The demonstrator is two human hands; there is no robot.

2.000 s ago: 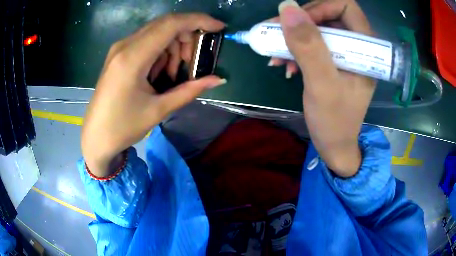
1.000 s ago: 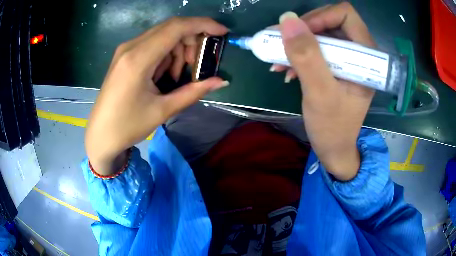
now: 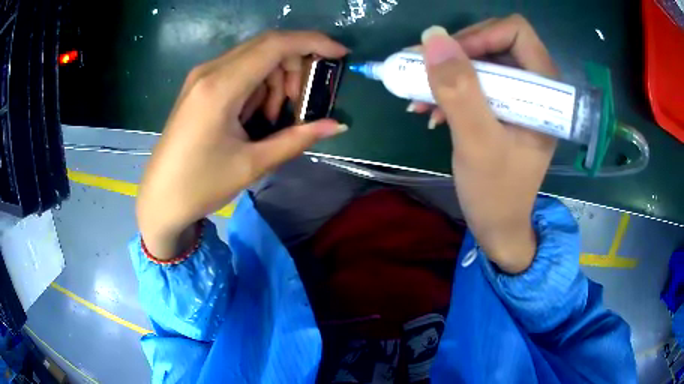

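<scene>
My left hand point(image 3: 217, 135) holds a small black housing point(image 3: 321, 90) with a pale metallic rim, gripped at its top and bottom ends between fingers and thumb. Its open side is turned towards the right. My right hand point(image 3: 495, 142) holds a white dispensing syringe point(image 3: 487, 94) like a pen, thumb on top. The blue needle tip point(image 3: 355, 68) points left, close to the housing's upper right edge; a small gap shows between them. A green adapter point(image 3: 598, 120) sits at the syringe's rear, with a clear air hose point(image 3: 637, 146) curving from it.
The dark green bench point(image 3: 397, 135) carries whitish residue point(image 3: 364, 10) at the back. Stacked black trays point(image 3: 34, 112) stand at the left, near a red light point(image 3: 69, 58). A red tray point(image 3: 664, 67) is at the right. Grey floor with yellow lines lies below the bench edge.
Both hands, the housing and the bench surroundings appear slightly lower, and the left hand slightly further right. The needle tip still points at the housing. Both grips are unchanged.
</scene>
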